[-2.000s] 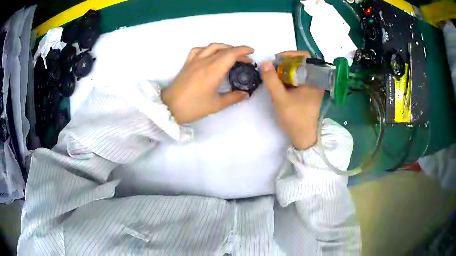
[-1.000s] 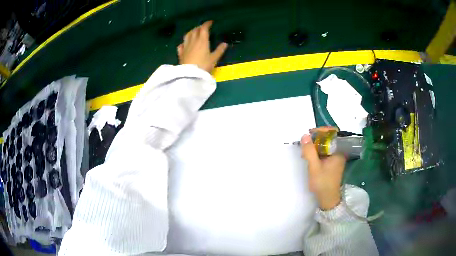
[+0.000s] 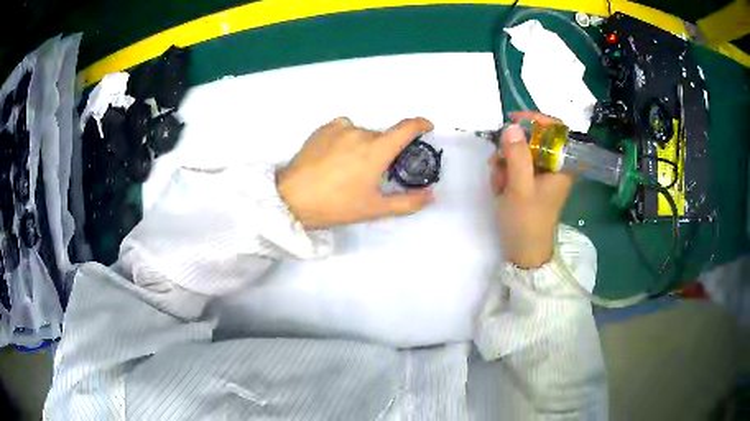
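My left hand point(image 3: 349, 174) holds a round black part point(image 3: 417, 163) between thumb and fingers over the white work sheet point(image 3: 395, 288), its ribbed face up. My right hand point(image 3: 533, 193) grips the dispensing syringe point(image 3: 588, 158), clear with a yellow-amber band near its front. The thin needle point(image 3: 475, 132) points left toward the black part and is apart from it. The green cap point(image 3: 627, 173) is at the syringe's rear, with a pale hose point(image 3: 608, 301) looping below it.
A black dispensing controller point(image 3: 670, 140) with a red light stands at right. A white wipe point(image 3: 553, 70) lies beside it. A pile of black parts point(image 3: 123, 156) with a wipe on top is at left, and a tray point(image 3: 49, 164) beyond it. A yellow edge point(image 3: 271, 15) borders the conveyor.
My left hand has come back from the conveyor to the sheet and now holds a black part. My right hand still holds the syringe. The head view has shifted.
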